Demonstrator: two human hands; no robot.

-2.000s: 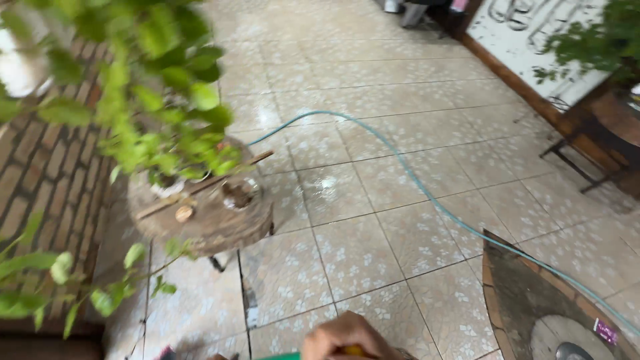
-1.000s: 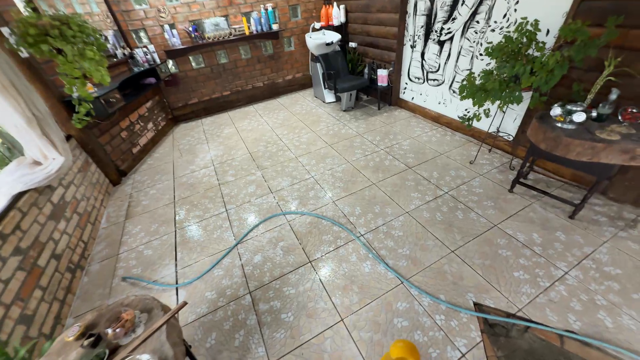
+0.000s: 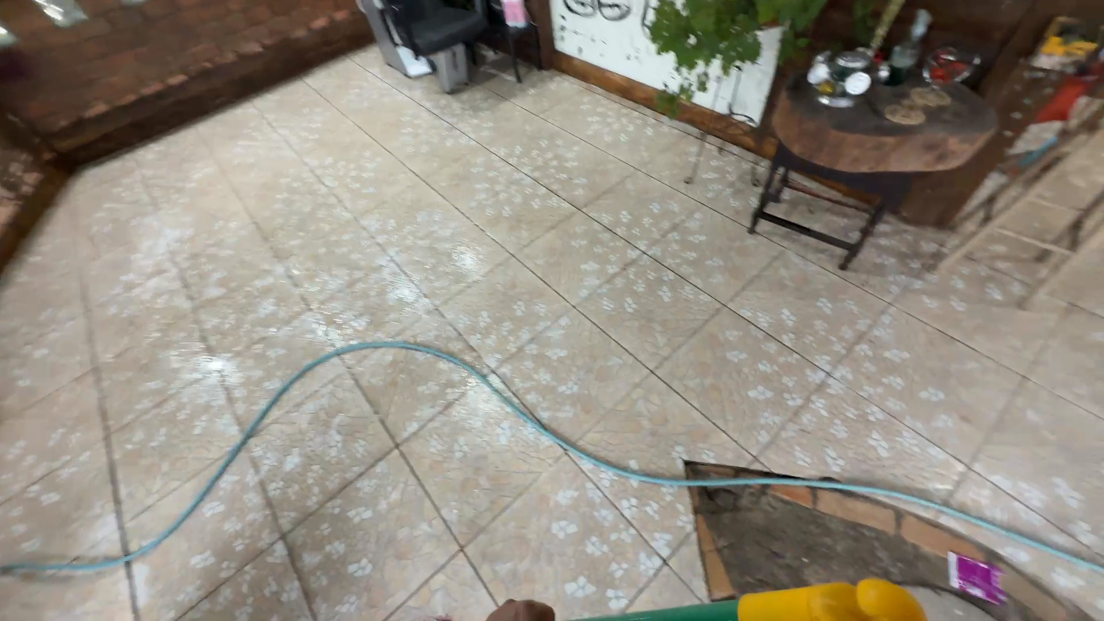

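At the bottom edge of the head view is a small part of a hand, seemingly my left hand [image 3: 521, 611], at the left end of a green tube [image 3: 660, 611] with a yellow plastic end piece [image 3: 828, 601]. Most of that hand is cut off by the frame, so its grip does not show. My right hand is out of view. A light blue hose [image 3: 397, 345] curves over the patterned floor tiles [image 3: 517, 285] and crosses the brick-edged opening in the floor at the lower right.
The brick-edged opening [image 3: 776, 543] holds a purple packet [image 3: 976, 577]. A wooden table [image 3: 880, 129] with jars stands at the upper right, near a wooden ladder [image 3: 1035, 216]. Behind are a black salon chair [image 3: 435, 30] and a leafy plant [image 3: 707, 43].
The view has swung down and right since a second ago. The green tube has come into sight beside the yellow piece, and part of a hand shows again at the bottom edge.
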